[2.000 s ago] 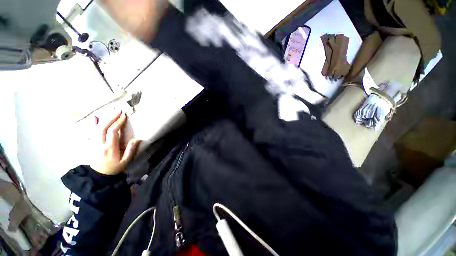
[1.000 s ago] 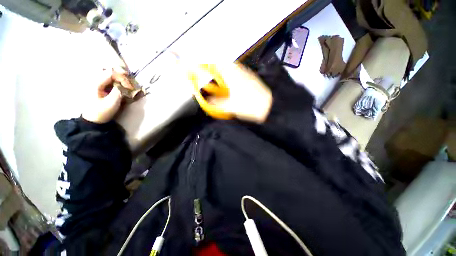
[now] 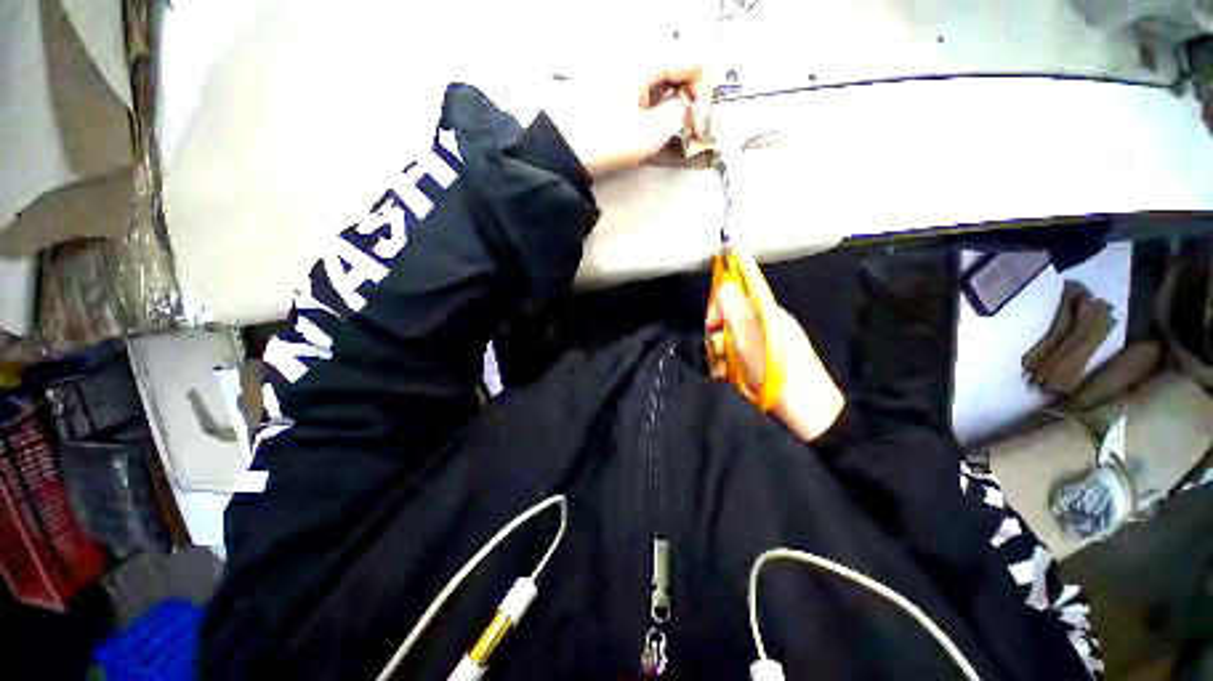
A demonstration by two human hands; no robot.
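A large pale panel (image 3: 333,120) lies over the machine table and looks white under glare. My left hand (image 3: 672,113) holds a small brown piece (image 3: 697,146) between its fingers, near a thin dark line on the white surface. My right hand (image 3: 778,353) grips the orange handles of the scissors (image 3: 738,286) at the table's front edge. The silver blades point up toward the small piece, with their tips close to it. Glare hides whether the blades touch it.
At right, a smartphone (image 3: 1007,277) and brown cut strips (image 3: 1068,335) lie on a white surface. Beyond are a fabric roll (image 3: 1038,466) and a tied bundle (image 3: 1091,503). A red crate (image 3: 40,499) and a blue crate (image 3: 149,644) stand low at left.
The view has swung, so the table edge runs across. My right hand came back from the machine side with the scissors and now holds them near my left hand. My left hand has pinched the small piece.
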